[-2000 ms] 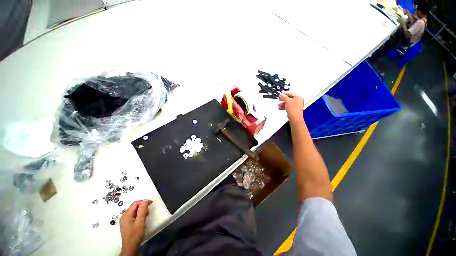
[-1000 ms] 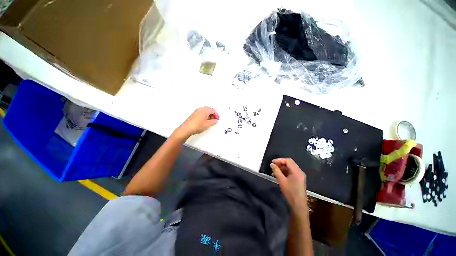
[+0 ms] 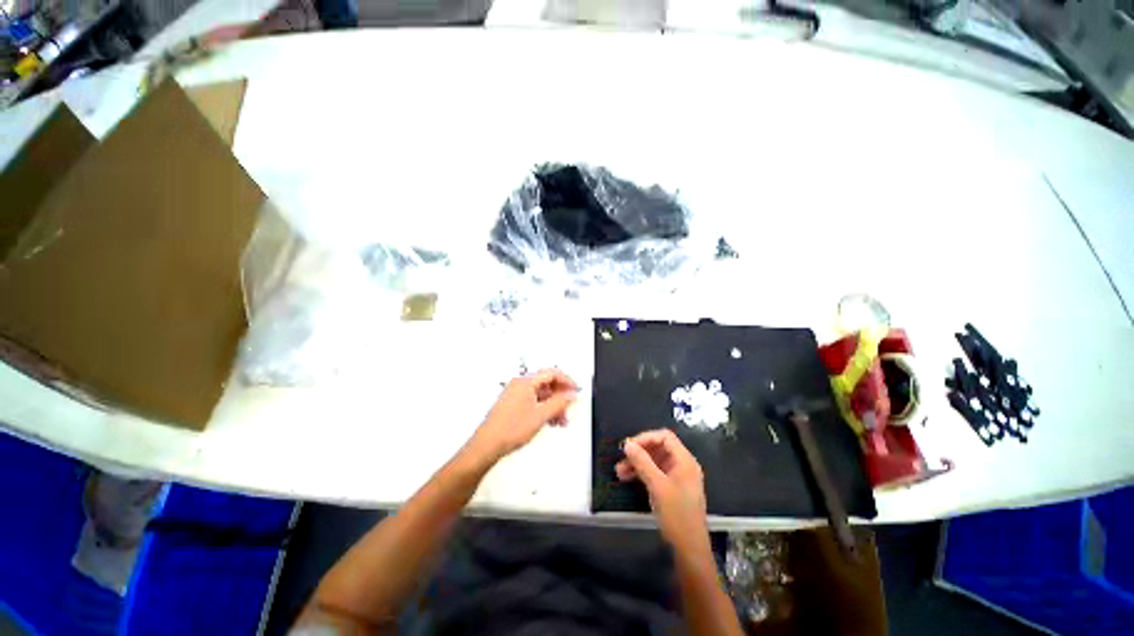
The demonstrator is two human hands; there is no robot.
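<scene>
My left hand (image 3: pixel 529 416) is over the white table just left of the black mat (image 3: pixel 759 485), thumb and fingers close together. Small dark rings (image 3: pixel 522 369) show just behind it; the hand hides others. My right hand (image 3: pixel 665 478) is over the mat's left part, fingertips pinched. Any small part in either hand is too small to tell. White discs (image 3: pixel 703 404) lie heaped on the mat. Black stems with pale ends (image 3: pixel 991 388) lie piled at the far right.
Right of the discs are a hammer (image 3: pixel 818 472) and red tape dispenser (image 3: pixel 885 447). A bag of black parts (image 3: pixel 591 230) lies behind the mat. A carton (image 3: pixel 137 261) stands left. An open box (image 3: pixel 839 584) and blue crates (image 3: pixel 199 559) are below the edge.
My right hand has come back from the stem pile to the mat's left part. My left hand has moved right, closer to my right hand. The camera view has turned.
</scene>
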